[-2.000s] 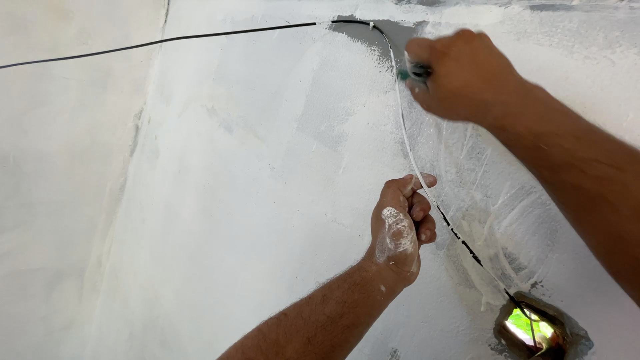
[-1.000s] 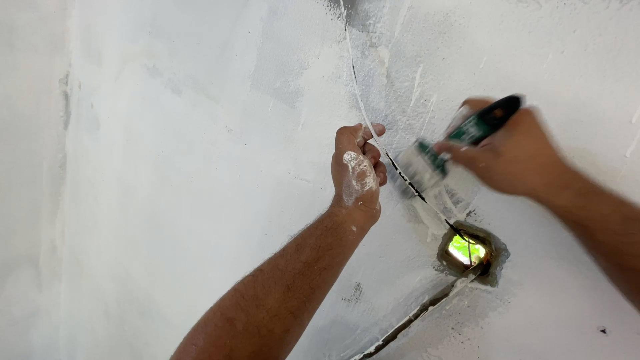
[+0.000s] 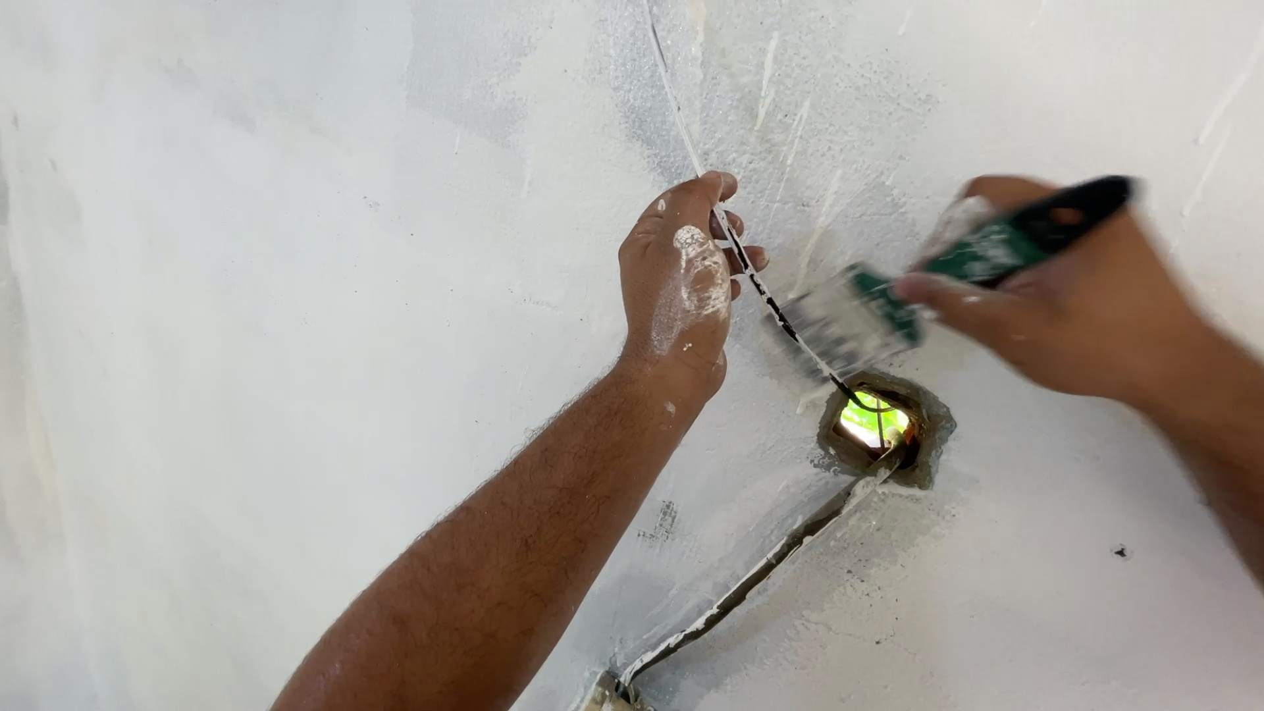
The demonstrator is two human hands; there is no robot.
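Note:
My left hand (image 3: 681, 276), smeared with white paint, holds a thin cable (image 3: 780, 314) between thumb and fingers, just off the wall. The cable is black with patchy white paint and runs from the top of the view down into a rough hole. In my right hand (image 3: 1066, 296) is a wide paintbrush (image 3: 987, 252) with a green and black handle. Its bristles, blurred and whitish, lie against the wall behind or beside the cable, just above the hole.
Bright green shows through the rough-edged hole (image 3: 874, 420) in the white-painted wall (image 3: 296, 346). Below it a dark groove (image 3: 741, 592) edged in white slants down left to a box or opening (image 3: 607, 693) at the bottom edge. A small dark hole (image 3: 1120, 552) is at right.
The brush in my right hand has moved down along the cable from near its upper part to just above the hole. My left hand still holds the cable. The view has shifted downward.

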